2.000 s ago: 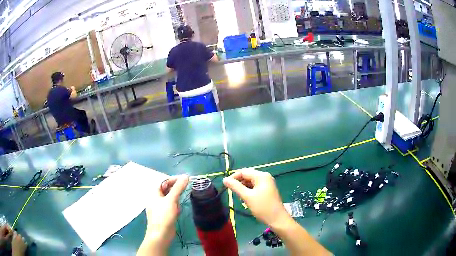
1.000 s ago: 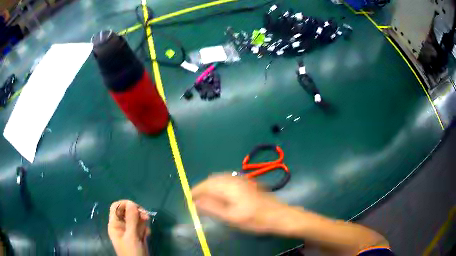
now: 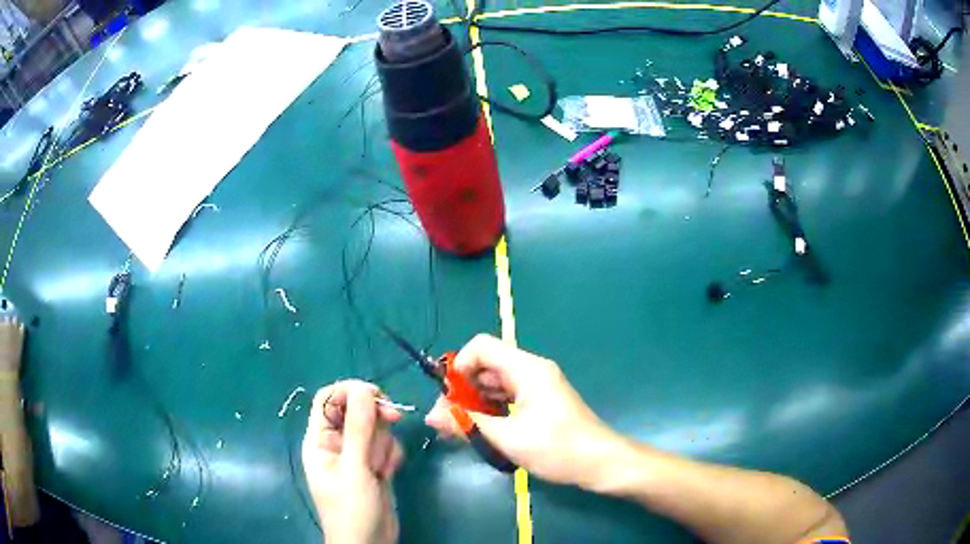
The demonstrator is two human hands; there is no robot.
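My right hand (image 3: 521,414) holds the orange and black scissors (image 3: 460,395) by their handles. Their dark blades point up and left, above my left fingertips. My left hand (image 3: 353,452) pinches a thin wire with a short pale end (image 3: 396,405) that sticks out to the right, close to my right fingers but apart from the blades. Thin black wire (image 3: 349,266) lies in loose loops on the bench above my left hand. Small white offcuts (image 3: 285,301) are scattered to the left of it.
A red and black heat gun (image 3: 452,191) stands upright ahead. White paper (image 3: 213,128) lies left. Black connectors (image 3: 599,179), a pink pen (image 3: 591,149), a plastic bag (image 3: 617,114) and a black cable pile (image 3: 782,101) lie right. Another person's arm (image 3: 13,425) shows at the left edge.
The scissors have been picked up from the bench by my right hand. My left hand still pinches the wire end. The view has shifted, so the heat gun appears further right.
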